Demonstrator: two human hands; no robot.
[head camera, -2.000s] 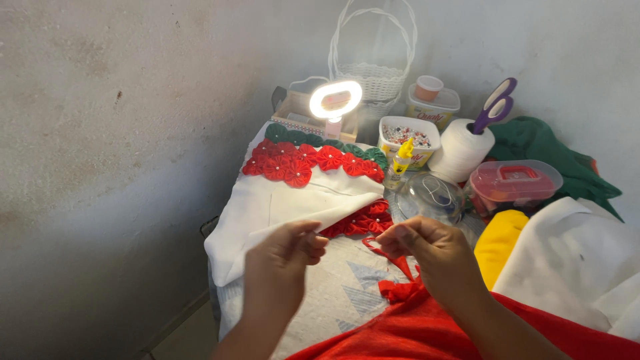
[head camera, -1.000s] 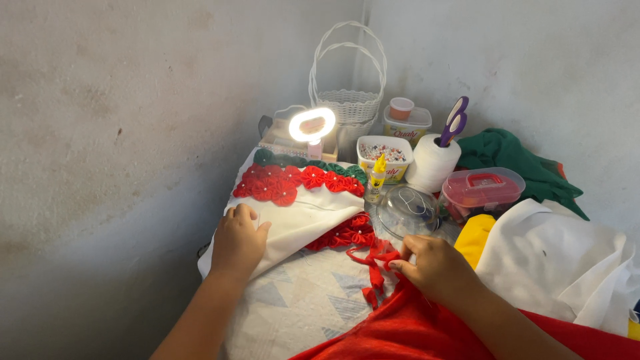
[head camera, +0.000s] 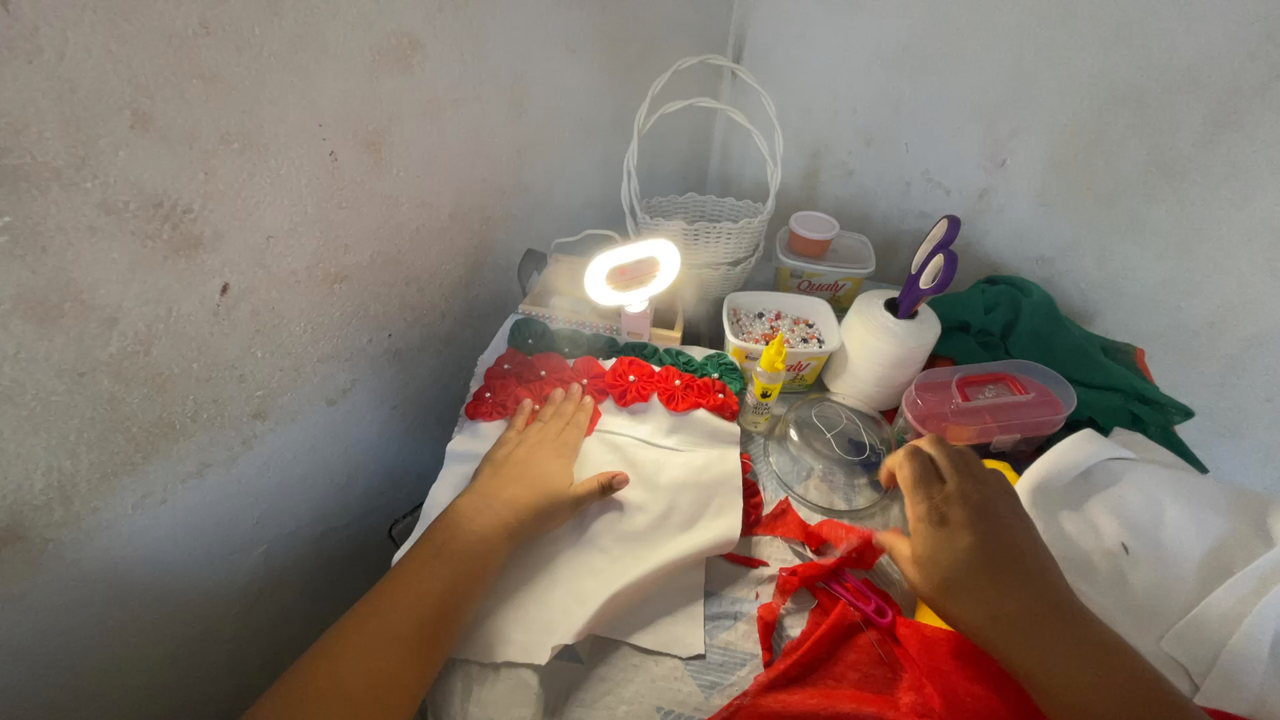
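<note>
My left hand (head camera: 535, 460) lies flat with fingers spread on a white cloth (head camera: 630, 530), its fingertips on the red fabric rosettes (head camera: 650, 385) with pearl beads. Green rosettes (head camera: 565, 342) run behind the red ones. My right hand (head camera: 950, 520) hovers, fingers curled, over torn red fabric (head camera: 850, 660), right of a clear round lid (head camera: 832, 455) with white thread on it; whether it pinches anything is unclear. A pink clip (head camera: 862, 598) lies on the red fabric. More red rosettes (head camera: 750, 497) show beside the white cloth's right edge.
Behind stand a lit lamp (head camera: 632, 272), a white wicker basket (head camera: 705, 225), a tub of beads (head camera: 780, 335), a glue bottle (head camera: 765, 385) and a white thread cone (head camera: 880, 350) holding purple-handled scissors (head camera: 930, 268). A pink lidded box (head camera: 985, 405), green cloth (head camera: 1050, 350) and white fabric (head camera: 1150, 540) lie right.
My left hand has moved from the white cloth's edge onto its rosette border. The cloth now lies flatter, covering more of the red rosettes. My right hand has moved off the red strips.
</note>
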